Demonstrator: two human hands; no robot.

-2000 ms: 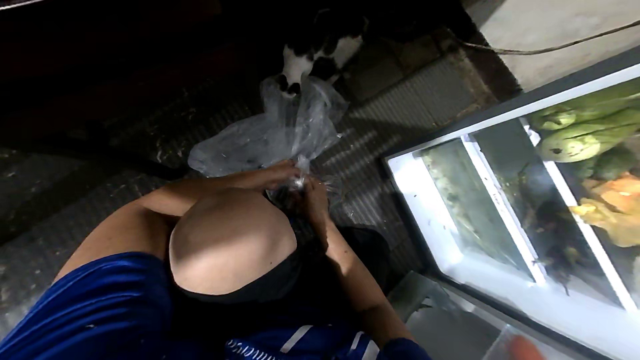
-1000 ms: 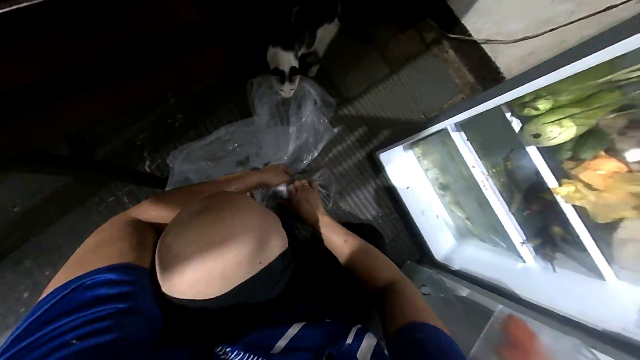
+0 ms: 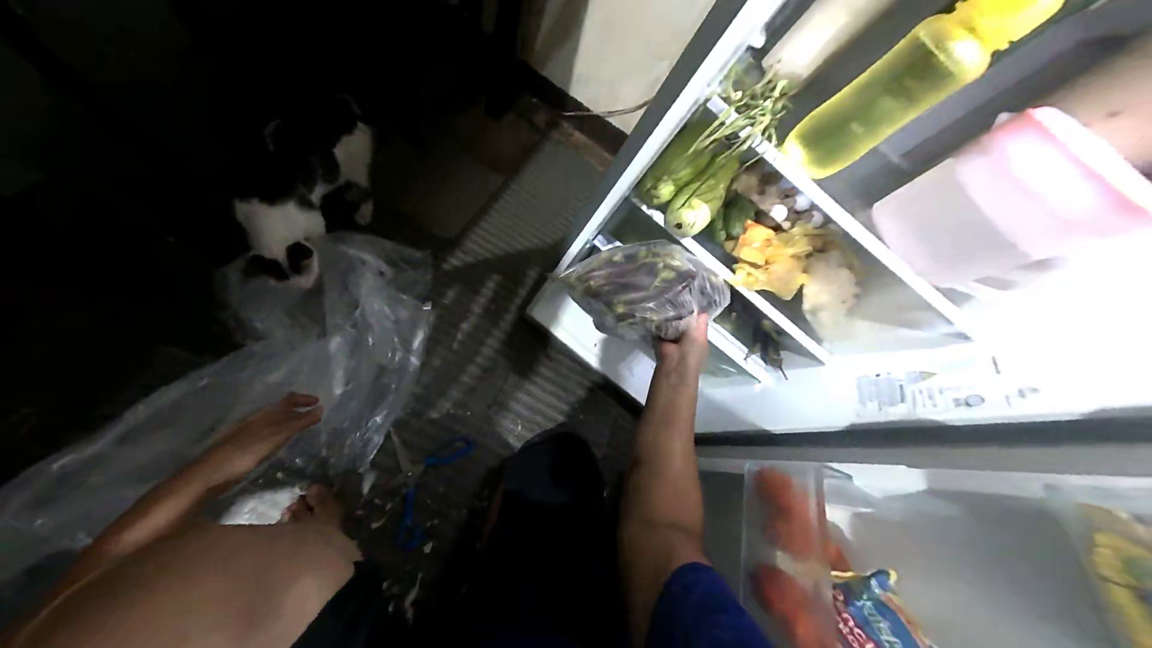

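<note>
My right hand [image 3: 686, 342] grips a clear plastic bag of dark purple-green vegetables [image 3: 643, 283] by its gathered end, in front of the lower shelves of the lit, open refrigerator [image 3: 576, 333]. My left hand [image 3: 292, 416] is at the near part of a large clear plastic bag [image 3: 364, 333] that lies spread over the floor. Its fingers reach out over the plastic; whether they press on it cannot be told. Scissors with blue handles [image 3: 430, 486] lie open on the floor between my left hand and my knee.
A black and white cat [image 3: 301, 216] has its head down at the large bag. Inside the refrigerator are green vegetables [image 3: 693, 193], orange-yellow produce [image 3: 769, 256], a yellow bottle [image 3: 886, 99] and a pink container [image 3: 1017, 193]. The door holds a bag of red produce [image 3: 792, 549].
My hands, together near the floor before, are now apart. The right one has moved to the refrigerator with the bag of vegetables. The view has turned towards the refrigerator.
</note>
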